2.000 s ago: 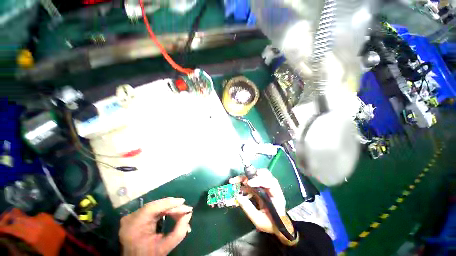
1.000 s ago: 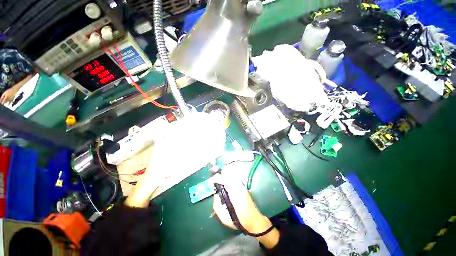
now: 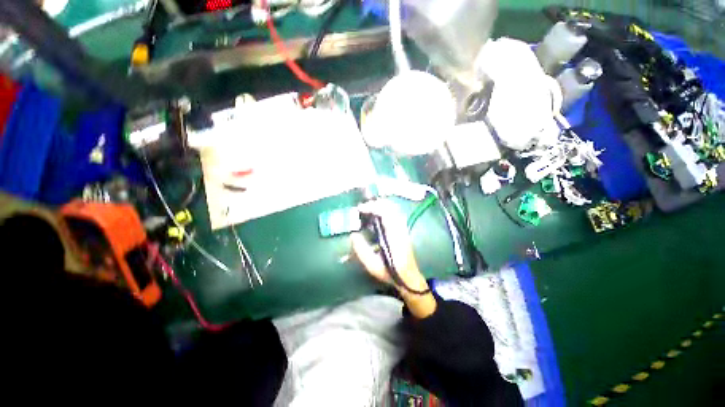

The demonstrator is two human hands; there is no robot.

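Observation:
My right hand (image 3: 389, 253) is over the green mat (image 3: 302, 266), right of centre, with a small green circuit board (image 3: 339, 222) at its fingertips, sticking out to the left. A dark strip or cord (image 3: 385, 248) runs over the hand to the wrist; I cannot tell if it is a soldering iron. My left hand is not in view; only a black sleeve shows at the lower left.
A glaring pale board (image 3: 278, 171) lies behind the hand. A round white lamp head (image 3: 413, 111) hangs behind it. Green-handled cutters (image 3: 421, 208), wires and boards lie right. An orange-red case (image 3: 115, 238) is left, a blue-edged white sheet (image 3: 505, 318) lower right.
My left arm has drawn back toward the lower left and its hand has left the picture. My right hand still holds the circuit board. The view has shifted.

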